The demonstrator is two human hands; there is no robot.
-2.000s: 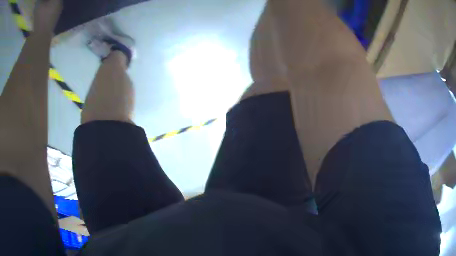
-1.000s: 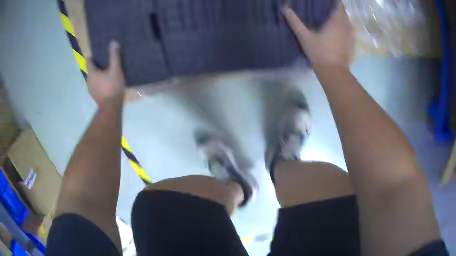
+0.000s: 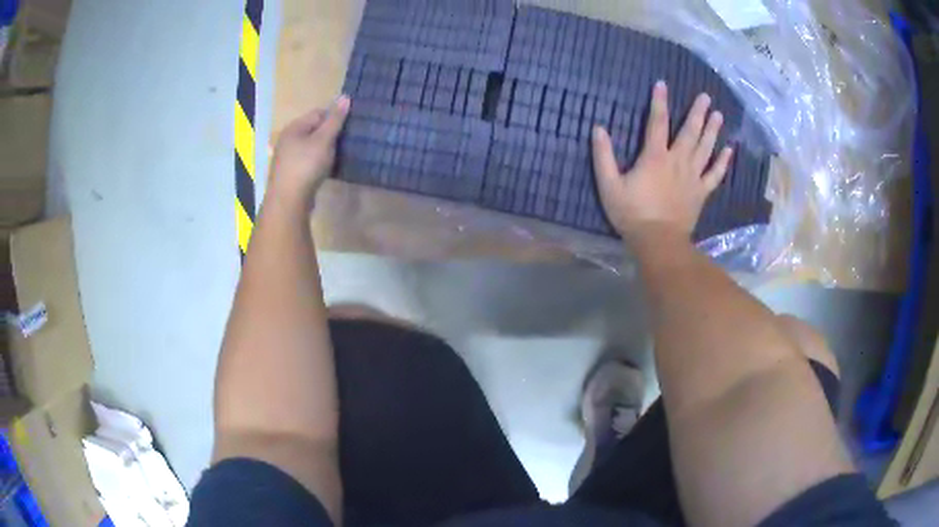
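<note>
A dark grey block of slotted foam inserts (image 3: 432, 154) lies on tan cardboard (image 3: 391, 221) at the top centre, with a slot near its middle. My left hand (image 3: 307, 149) grips the block's left end, thumb on its top edge; its other fingers are partly hidden. My right hand (image 3: 664, 180) rests flat on top of the block's right part with the fingers spread. Clear crinkled stretch film (image 3: 824, 134) lies around the block's right end and over the cardboard.
Yellow-black tape (image 3: 245, 134) runs on the pale floor at left. Open cartons (image 3: 46, 309) and crumpled white material (image 3: 134, 468) are at the left edge. A blue frame (image 3: 906, 309) stands at right. My shoe (image 3: 615, 396) is below the cardboard.
The dark block, earlier held in both hands over the floor, now lies on the cardboard beside the film. My right hand has moved from its edge to flat on its top.
</note>
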